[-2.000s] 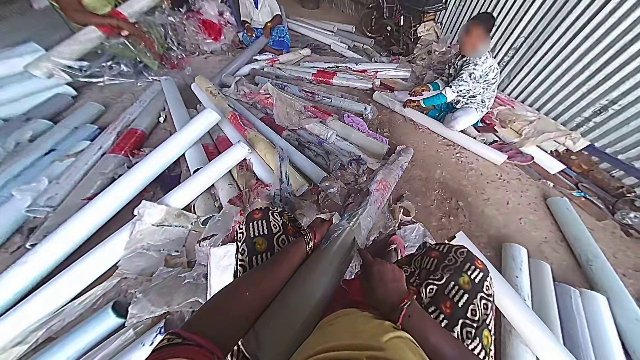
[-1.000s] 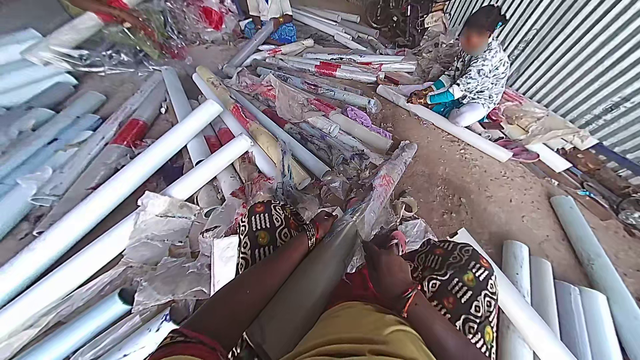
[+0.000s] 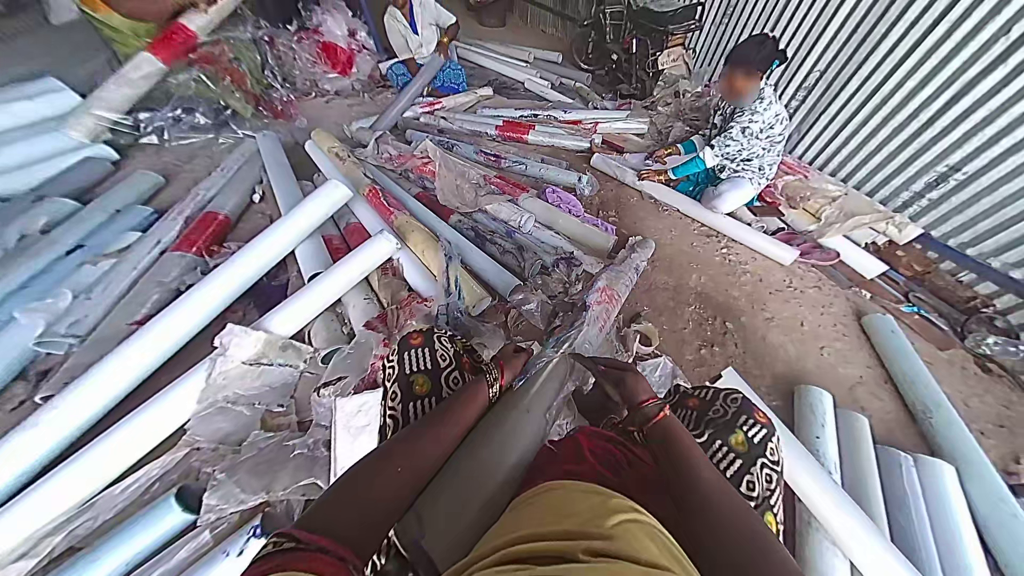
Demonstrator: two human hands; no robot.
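A long grey tube (image 3: 496, 448) lies lengthwise across my lap, pointing away from me. Clear plastic film with red and blue marks (image 3: 604, 300) still wraps its far part, while the near part is bare. At the tube's left side my left hand (image 3: 512, 364) rests against the edge of the film, its fingers partly hidden. My right hand (image 3: 612, 384) is on the right side, fingers bent at the bunched film; whether they pinch it is hard to see. Crumpled film hangs below the right hand, beside the tube.
White tubes (image 3: 192, 320) cross at my left, beside torn paper wrapping (image 3: 256, 408). Wrapped tubes (image 3: 512, 168) lie piled ahead. More pale tubes (image 3: 816, 440) lie at my right. A person (image 3: 748, 136) sits by the corrugated metal wall (image 3: 880, 96), hands on a tube; others work at the top.
The grey tube stays across my lap. My right hand has shifted a little at the film's edge.
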